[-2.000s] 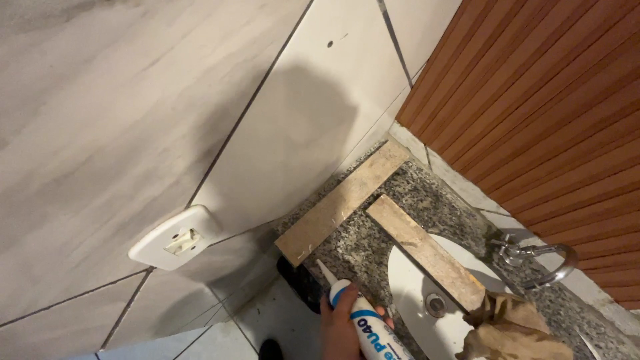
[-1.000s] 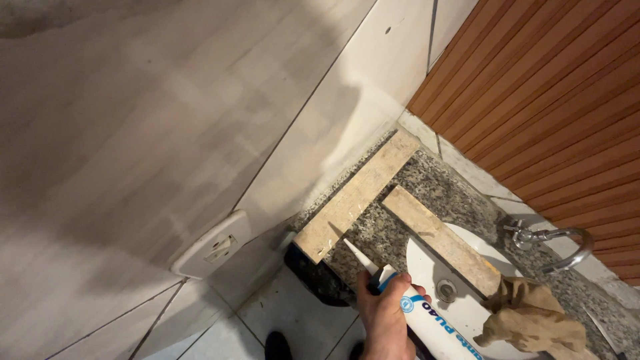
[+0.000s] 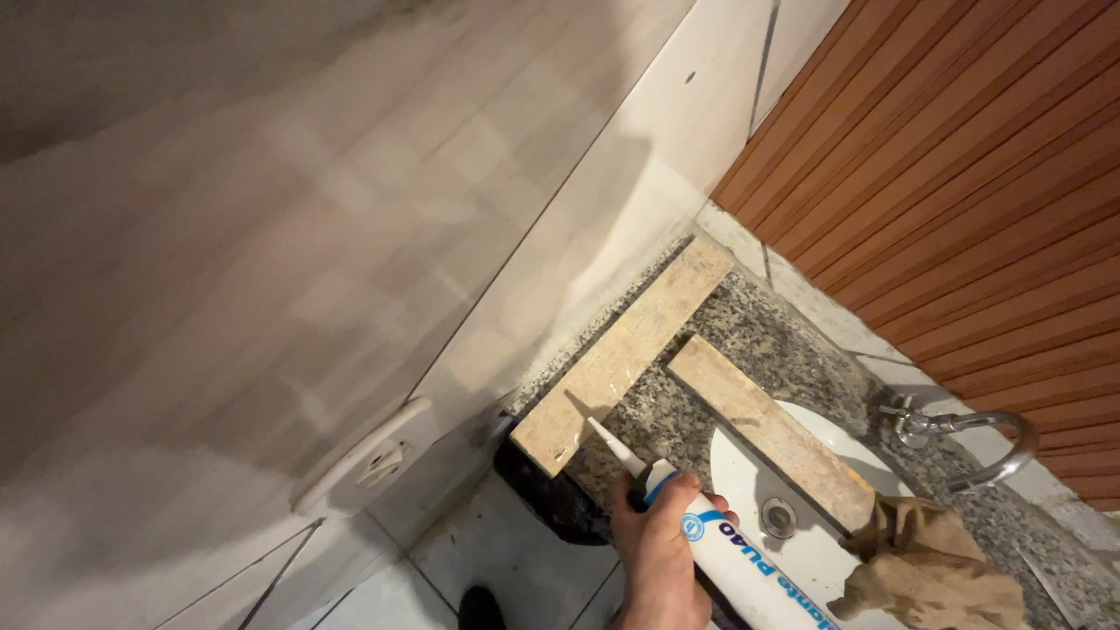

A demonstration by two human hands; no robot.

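Observation:
My left hand is wrapped around the front of a white sealant tube with blue print, thumb on top. Its tapered white nozzle points up and left, with the tip at the long edge of a beige strip; whether they touch I cannot tell. Small glossy spots show on this strip, which lies on a speckled granite countertop beside the wall. A second beige strip lies partly across a white sink basin. The tube's rear end is out of frame, and my right hand is not in view.
A crumpled brown cloth covers the second strip's lower end. Behind the basin stands a curved chrome faucet. A wall outlet is at lower left, a black object under the counter's corner, and a ribbed reddish-brown panel at right.
The nozzle tip has moved from beside the first strip's lower end to a place slightly farther up its long edge. My left hand still holds the tube. The view has shifted.

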